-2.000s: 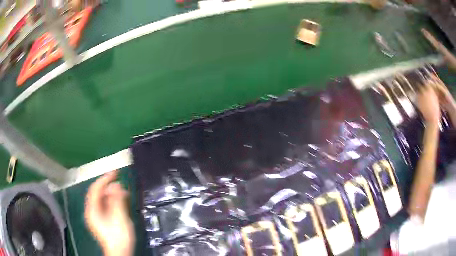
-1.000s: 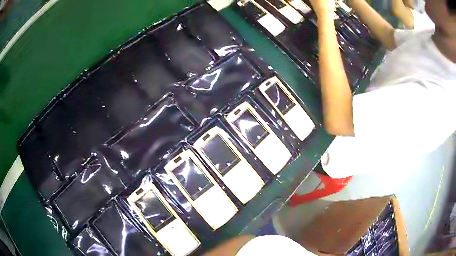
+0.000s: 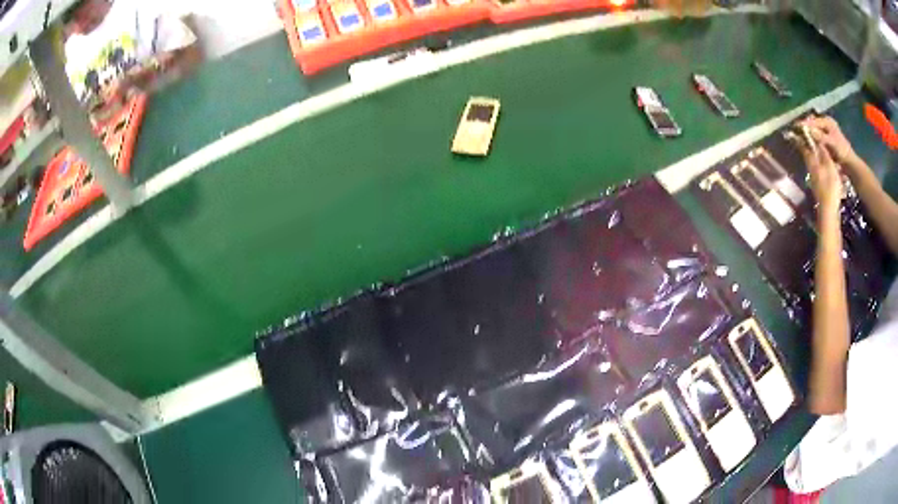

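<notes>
Neither of my hands is in the picture. A shiny black pocket mat (image 3: 463, 335) lies in front of me beside the belt. Several gold-edged front housings with pale lower halves lie in a slanting row along its near right edge; one housing (image 3: 762, 370) is at the row's right end. The nearest ones are cut off by the picture's bottom edge. A gold keypad phone (image 3: 477, 126) lies on the green conveyor belt (image 3: 325, 217) beyond the mat.
Several board assemblies lie on the belt at right, one here (image 3: 656, 111). Another worker's hands (image 3: 825, 148) work over a second black mat with housings at right. A desk fan (image 3: 74, 472) stands lower left. Red phone trays (image 3: 394, 28) sit beyond the belt. A pale post stands at left.
My left hand, seen at lower left two seconds ago, is out of the picture. The view swung right and down, then back. The gold phone on the belt now appears further left.
</notes>
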